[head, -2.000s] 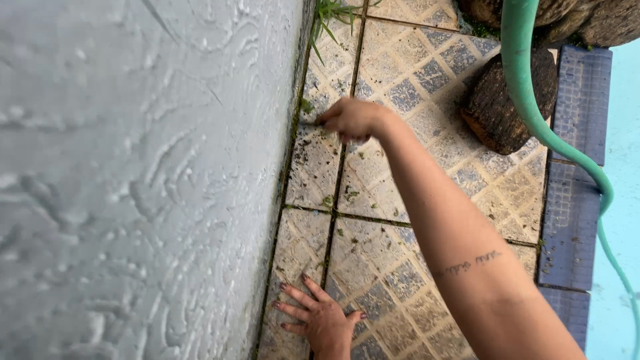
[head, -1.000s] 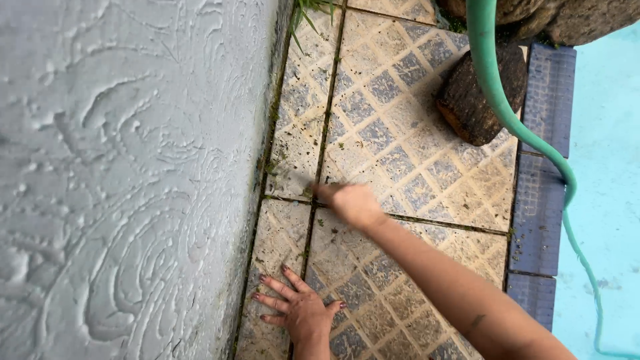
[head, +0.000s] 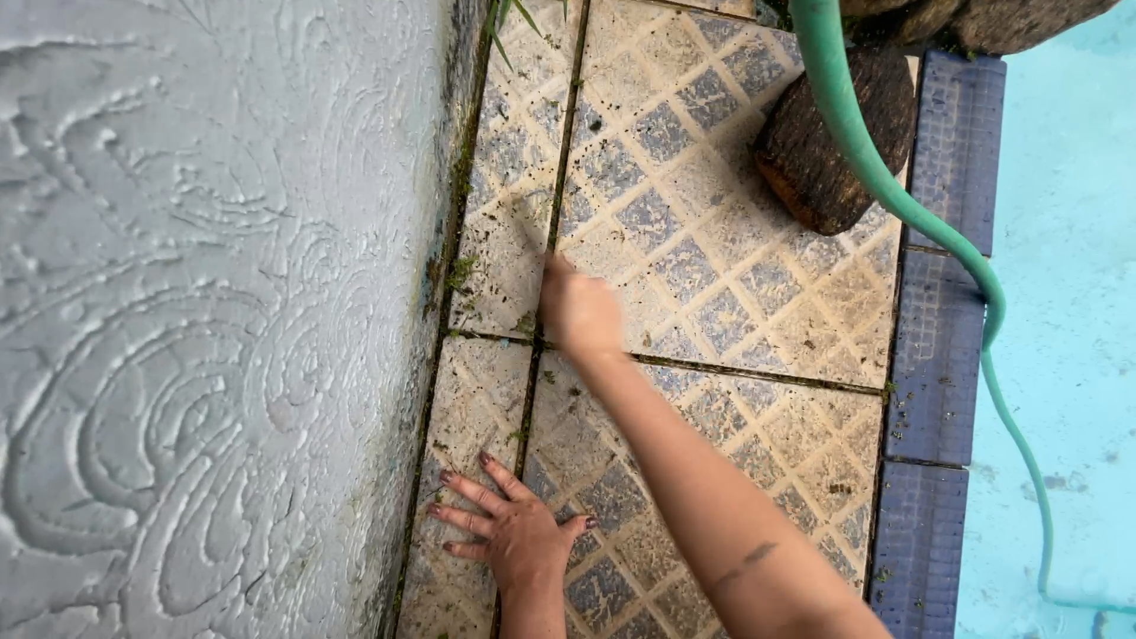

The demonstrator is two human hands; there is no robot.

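Observation:
My right hand, blurred by motion, is closed around a thin, blade-like tool. Its blurred end points up and left over the narrow tile beside the wall; whether it touches the tile I cannot tell. The hand is just above the crossing of two dark tile joints. Lower down, my left hand lies palm down with fingers spread on the patterned floor tiles, holding nothing. Bits of moss and dark crumbs of dirt lie along the joints and on the tiles.
A textured grey wall rises at the left, with grass blades at its foot. To the right are a dark block, rocks, a green hose, blue edging tiles and pool water.
My right hand has moved from farther up the narrow tile strip down to near the joint crossing, still holding the tool. My left hand stays spread on the tiles. The view has shifted somewhat.

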